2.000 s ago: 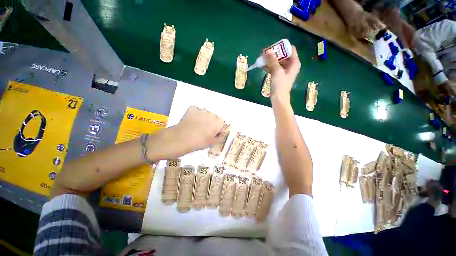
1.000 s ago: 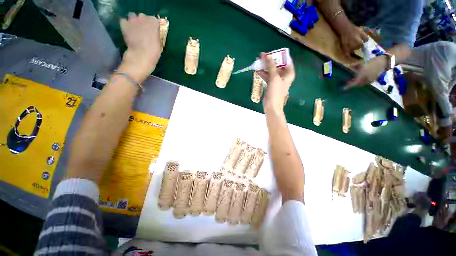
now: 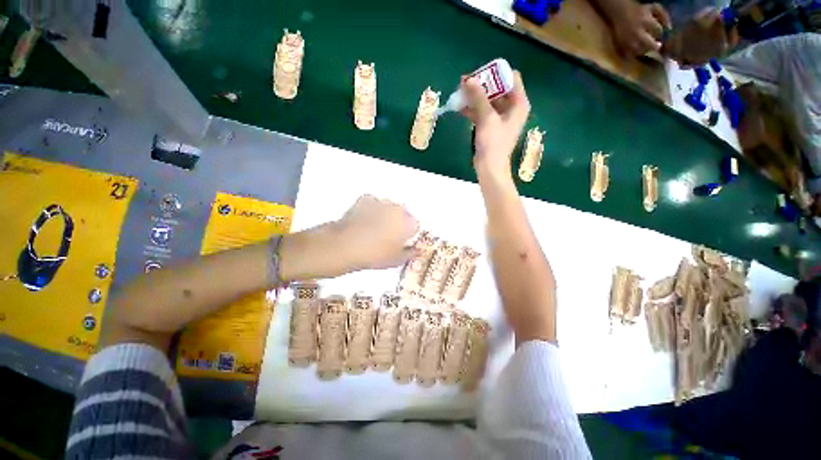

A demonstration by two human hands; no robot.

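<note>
My right hand [image 3: 498, 112] holds a white glue bottle [image 3: 492, 79] with a red-and-white label, tilted left. Its pale nozzle reaches the upper part of a beige moulded part [image 3: 425, 119] on the green conveyor belt [image 3: 396, 49]. My left hand [image 3: 383, 235], fingers curled down, is at the upper left end of a short row of beige parts [image 3: 441, 269] on the white sheet [image 3: 347, 184]. Its fingertips are hidden, so I cannot tell whether it grips a part. A longer row of beige parts [image 3: 387, 337] lies nearer me.
More beige parts [image 3: 288, 65] stand spaced along the belt. A beige heap [image 3: 702, 314] lies at right. A headset carton sheet [image 3: 67, 243] covers the left, below a grey metal post [image 3: 135, 63]. Across the belt are people's hands [image 3: 644, 29] and blue parts [image 3: 537, 9].
My left hand has moved from the belt's upper left back to the short row on the sheet. The beige parts have shifted along the belt, and the nozzle is at a part.
</note>
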